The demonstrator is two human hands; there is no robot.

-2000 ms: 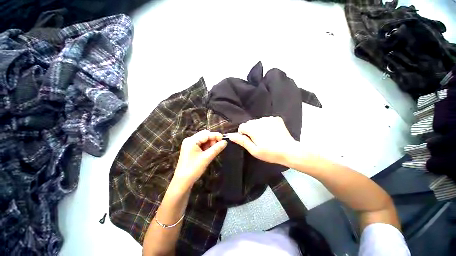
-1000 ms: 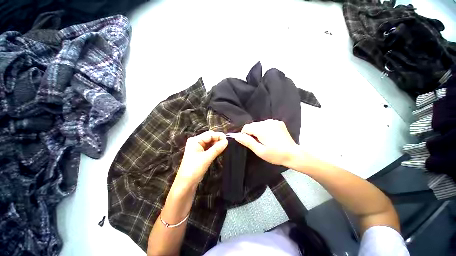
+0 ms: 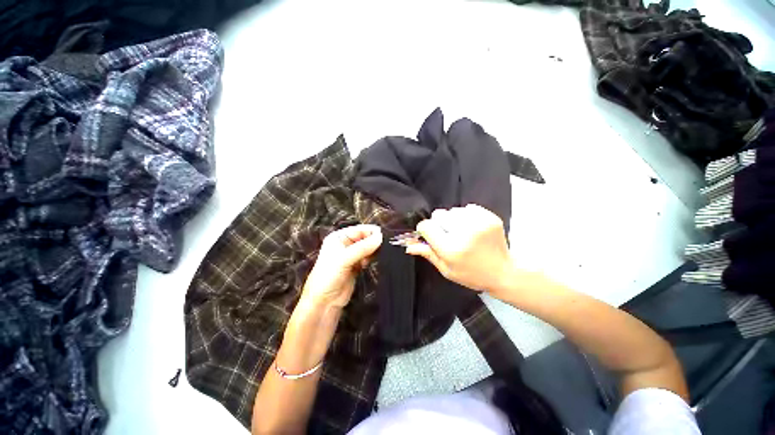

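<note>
The brown plaid garment (image 3: 255, 255) lies spread in front of me, its dark plain lining (image 3: 480, 166) bunched at the upper right. My left hand (image 3: 348, 255) pinches something at its fingertips over the garment's middle, most likely the seam; the exact piece is too small to tell. My right hand (image 3: 463, 246) holds the thread snips (image 3: 403, 240), whose pale blades point left toward my left fingertips, a small gap apart. A plaid tie (image 3: 527, 167) sticks out at the upper right. Another dark strip (image 3: 489, 336) hangs down toward me.
A blue-grey plaid pile (image 3: 153, 136) lies at left. Brown plaid garments (image 3: 620, 51) are heaped at far right, with dark purple striped-edge garments (image 3: 748, 212) below. A small dark object (image 3: 175, 377) and specks lie on the white table (image 3: 297, 68). A dark grey surface (image 3: 680, 323) is at lower right.
My right hand has moved slightly right, away from my left fingertips, and the snips' blades now show more clearly. The garment has barely moved.
</note>
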